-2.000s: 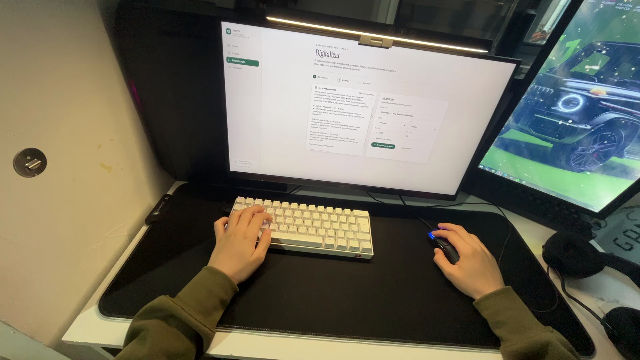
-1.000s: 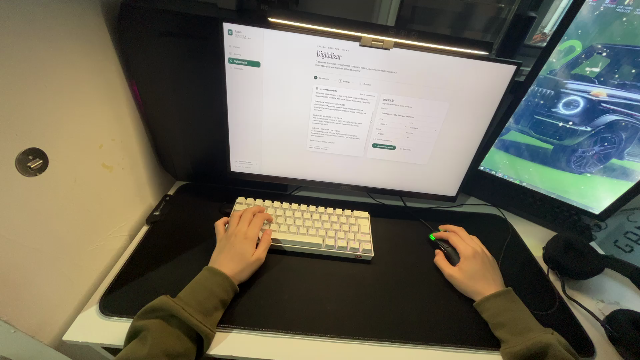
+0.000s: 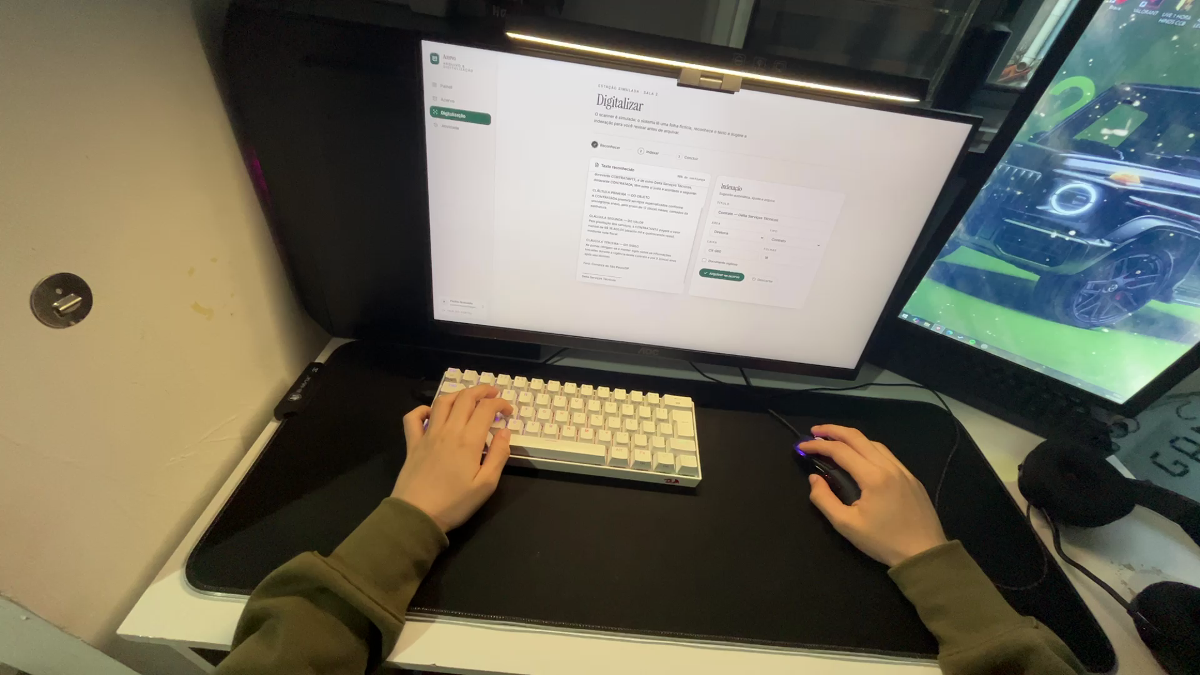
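Note:
My left hand (image 3: 455,455) rests on the left end of a compact white keyboard (image 3: 600,427), its fingers spread over the keys and its wrist on a black desk mat (image 3: 600,553). To the right, my right hand (image 3: 877,487) is closed over a black computer mouse (image 3: 830,473) with a purple light, which stands on the same mat. Behind the keyboard a monitor (image 3: 525,225) shows a pale page with text panels and green buttons. A lit light bar (image 3: 703,70) is mounted on its top edge.
A second monitor (image 3: 1078,216) at the right shows a dark off-road vehicle. Black headphones (image 3: 1078,483) lie at the right edge of the white desk (image 3: 525,647). A beige wall (image 3: 122,422) with a round metal fitting (image 3: 62,300) borders the left. Cables run behind the mat.
The text in the left panel of the page has scrolled. The mouse light has gone from blue to green to purple. Both hands stay in nearly the same places.

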